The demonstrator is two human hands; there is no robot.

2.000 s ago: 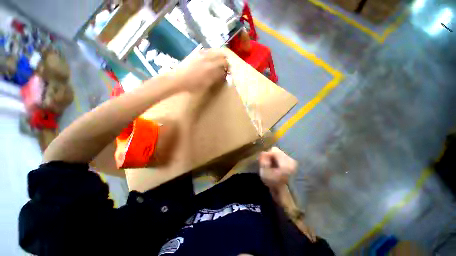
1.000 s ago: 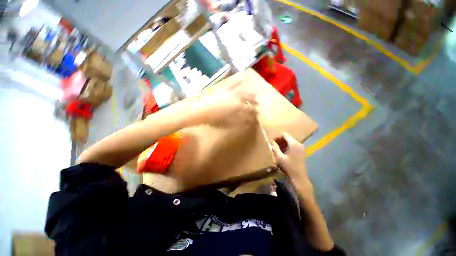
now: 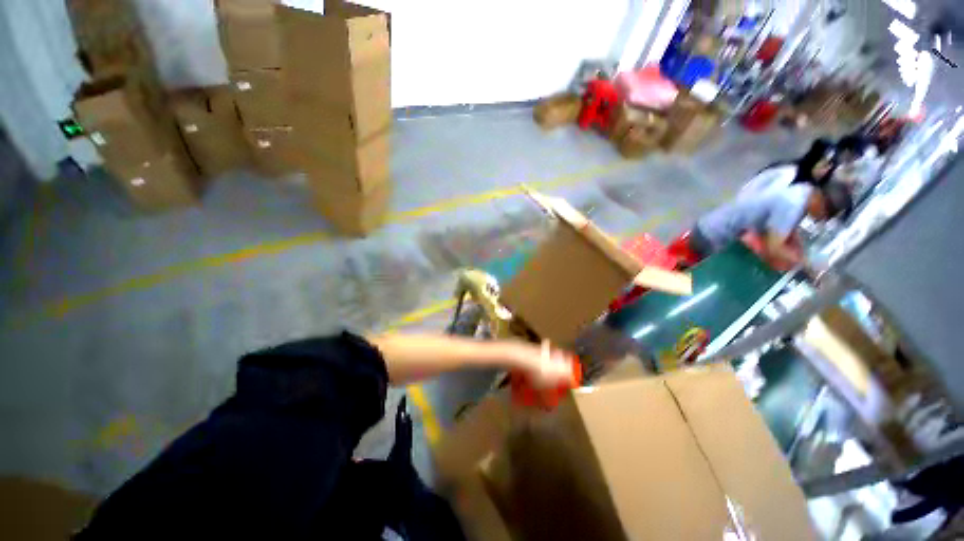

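The large brown shipping carton (image 3: 677, 454) stands at the lower right with its top closed. A top seam runs across it, with clear shiny tape near the bottom edge of the picture. My left hand (image 3: 550, 367) is blurred and closed around the orange-red tape dispenser (image 3: 560, 389), at the carton's far left corner. The hand hides part of the dispenser. My right hand is not in view.
Another brown carton (image 3: 571, 280) with flaps out stands beyond, beside the green belt (image 3: 698, 296). A person in grey (image 3: 756, 217) leans over the belt. Tall cartons (image 3: 354, 116) stand at the upper left. A metal-framed shelf (image 3: 893, 470) is at right.
The view has swung left, so the carton now shows at the lower right. My left hand has left the carton's seam and taken hold of the tape dispenser. My right hand has gone out of view.
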